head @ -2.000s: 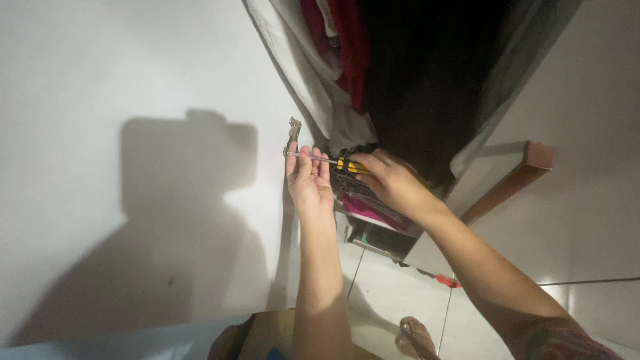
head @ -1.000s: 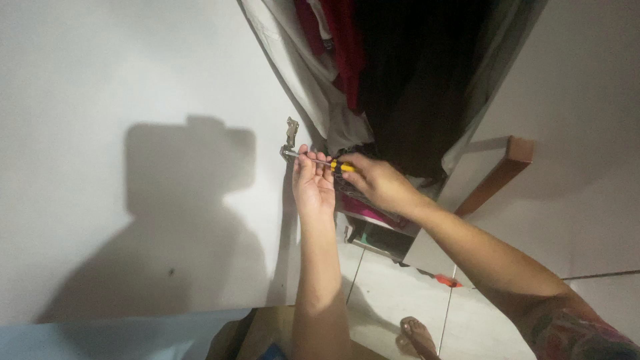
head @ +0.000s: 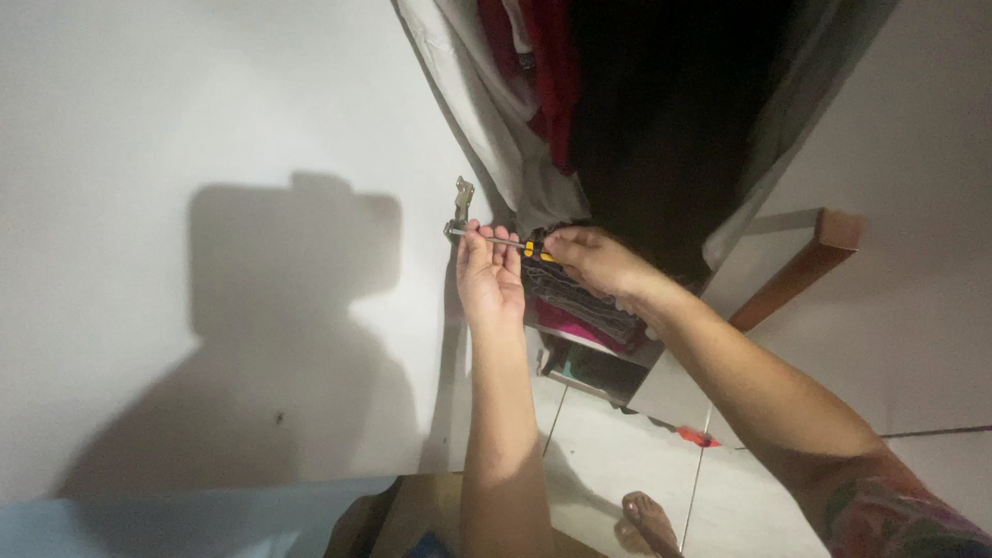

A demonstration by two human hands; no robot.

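A metal cabinet hinge (head: 463,199) is fixed near the edge of a white door panel (head: 116,116). My right hand (head: 593,256) grips the black and yellow handle of a screwdriver (head: 508,242), whose shaft points left at the lower end of the hinge. Palm up, my left hand (head: 492,275) sits just below the hinge, its thumb and fingertips around the shaft near the tip. The exact spot where the tip meets metal is too small to tell.
Behind my hands an open cabinet holds hanging red and white clothes (head: 554,85) and folded dark clothes (head: 581,298). A brown handle (head: 802,267) juts from the white panel at right. Below are an open compartment (head: 597,368), a tiled floor (head: 620,449) and a bare foot (head: 649,519).
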